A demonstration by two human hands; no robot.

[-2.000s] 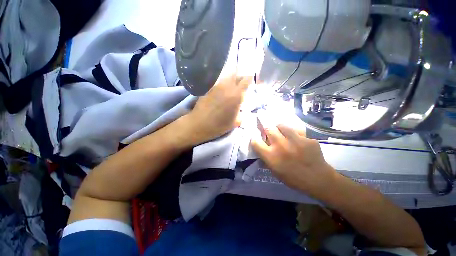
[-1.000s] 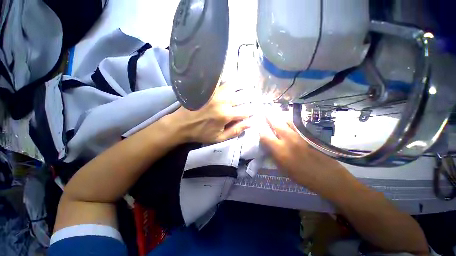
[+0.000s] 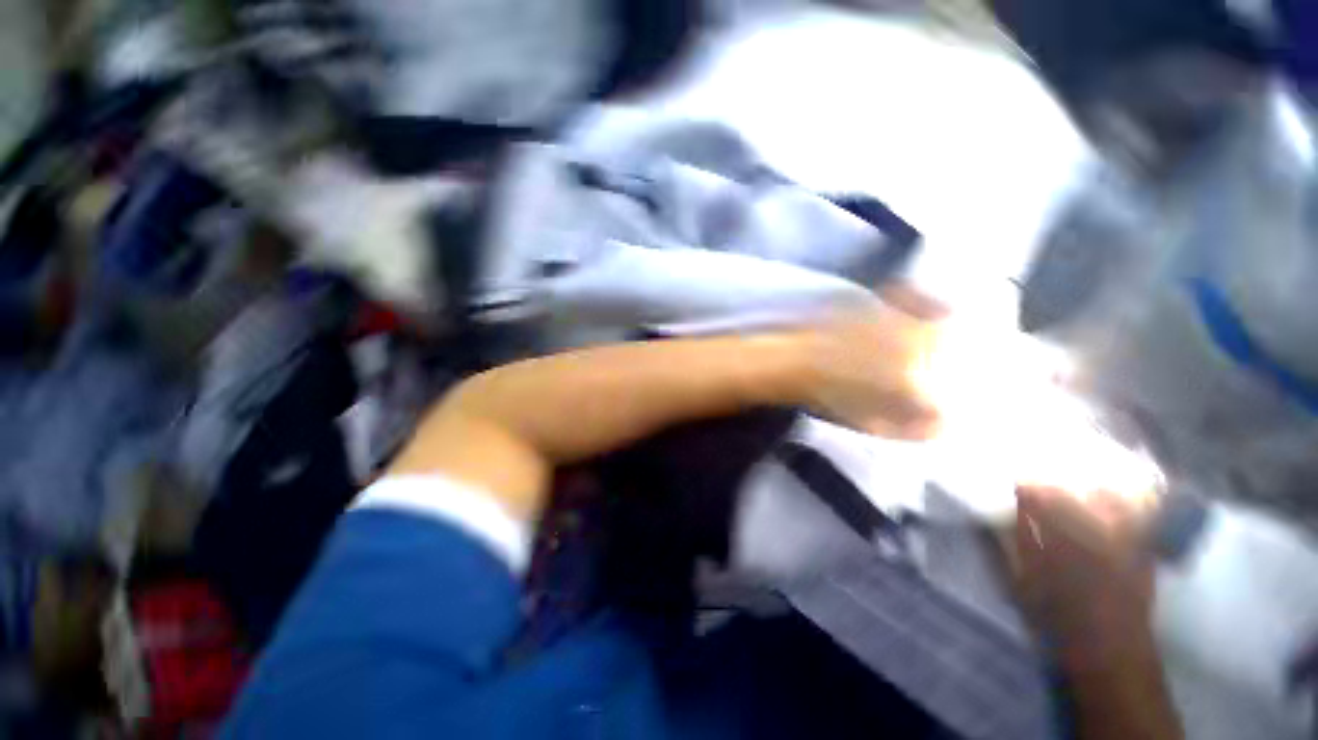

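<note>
The frame is blurred. The pale grey-white and black garment piece (image 3: 694,282) lies on the sewing table, under and around my left forearm. My left hand (image 3: 882,362) lies on the cloth beside the bright glare, its fingertips washed out. My right hand (image 3: 1084,542) is right of the cloth at the glare's lower edge, its fingers blurred. Whether either hand grips the cloth cannot be told. The sewing machine head (image 3: 1207,246), white with a blue stripe, is smeared at the right. The needle area is hidden by glare.
The white sewing table (image 3: 882,87) shows behind the cloth, and its ruler-marked front edge (image 3: 925,629) runs diagonally below. Blurred heaps of cloth (image 3: 275,390) lie at the left. A red crate or basket (image 3: 188,651) is low at the left.
The view has swung left and tilted, so the machine, cloth and hands appear further right. The picture has become blurred. My right hand shows a little further from my left hand.
</note>
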